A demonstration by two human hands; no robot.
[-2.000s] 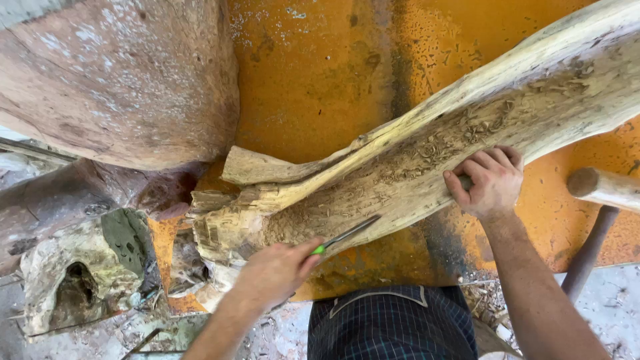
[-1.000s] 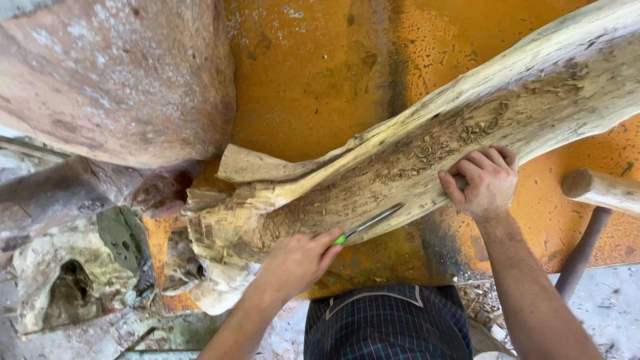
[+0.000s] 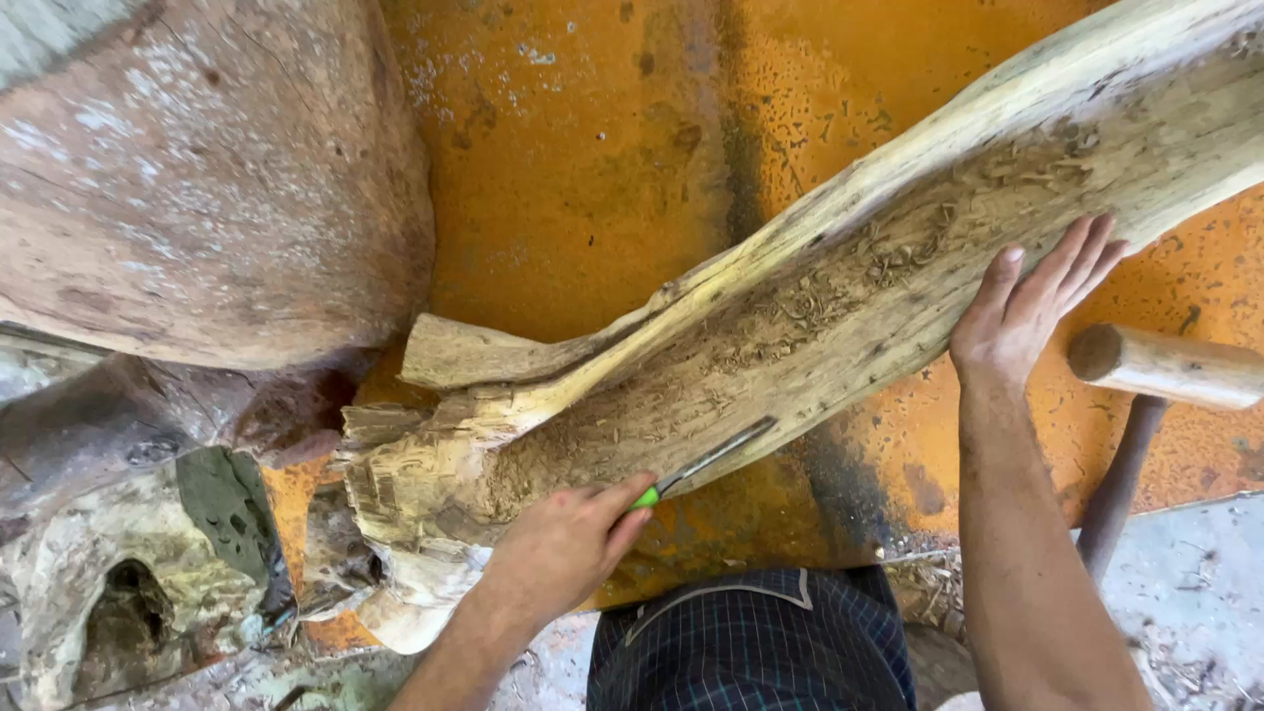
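Note:
A long, hollowed log [image 3: 839, 326] lies diagonally over an orange metal surface, with curled wood shavings [image 3: 820, 301] in its trough. My left hand [image 3: 568, 543] is closed around the green handle of a chisel or gouge [image 3: 716, 454]; most of the handle is hidden in my fist. The metal blade points up and right over the log's near wall. My right hand [image 3: 1037, 296] rests on the near rim farther right, its fingers stretched out and spread from the thumb, holding no tool.
A wooden mallet [image 3: 1165, 365] stands to the right of my right forearm. The orange metal surface [image 3: 573, 197] bears stains and rust. At the left are a large rounded wood block [image 3: 217, 188] and a rough stump piece with a hole [image 3: 138, 583]. Wood chips lie on the floor below.
My right hand's fingers, bent over the rim before, are now straightened and spread. My left hand with the tool has moved right along the log since two seconds ago.

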